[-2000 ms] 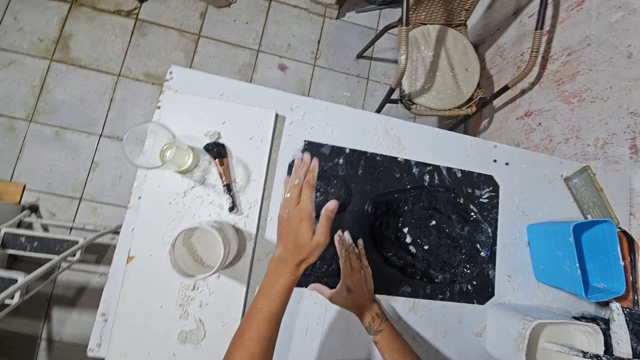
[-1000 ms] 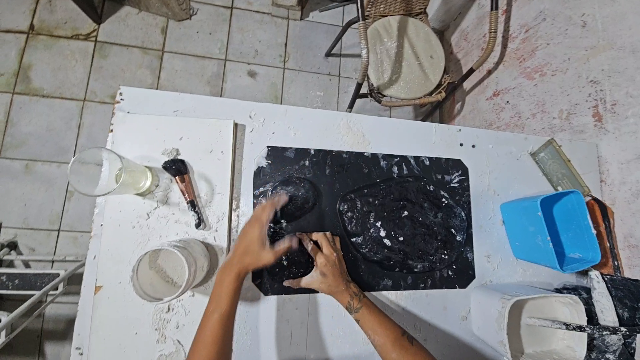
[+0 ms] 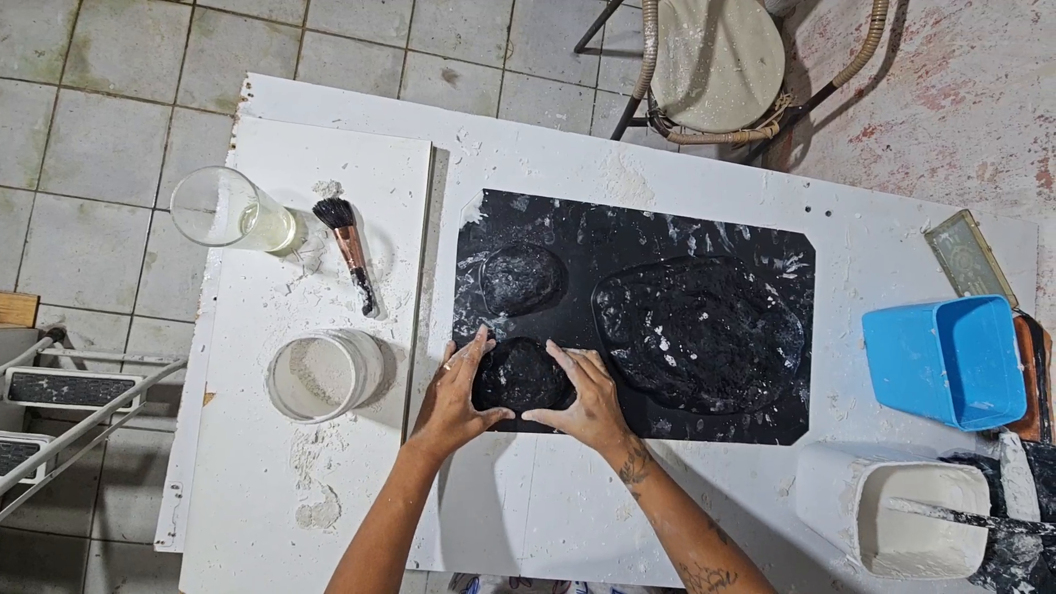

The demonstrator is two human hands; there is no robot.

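Observation:
Both hands cup a small round black mound (image 3: 521,375) at the lower left of a black sheet (image 3: 577,223) with clipped corners. My left hand (image 3: 458,392) curves around its left side, and my right hand (image 3: 584,394) around its right side, thumbs near its lower edge. Above them lies a second small black mound (image 3: 521,279). A much larger, rough black mound (image 3: 701,334) with white specks fills the sheet's right half. White smears mark the sheet. Both hands carry whitish residue.
On a white board (image 3: 247,495) at left stand a glass of liquid (image 3: 272,223), a black-bristled brush (image 3: 351,247) and a jar of white powder (image 3: 326,375). To the right are a blue plastic container (image 3: 916,355), a white container (image 3: 833,495) with a stick, and a small rectangular case (image 3: 972,256). A chair (image 3: 718,66) stands behind.
My left hand has come down from above the sheet's left side to the lower small mound. My right hand has shifted to that mound's right side. The view has moved.

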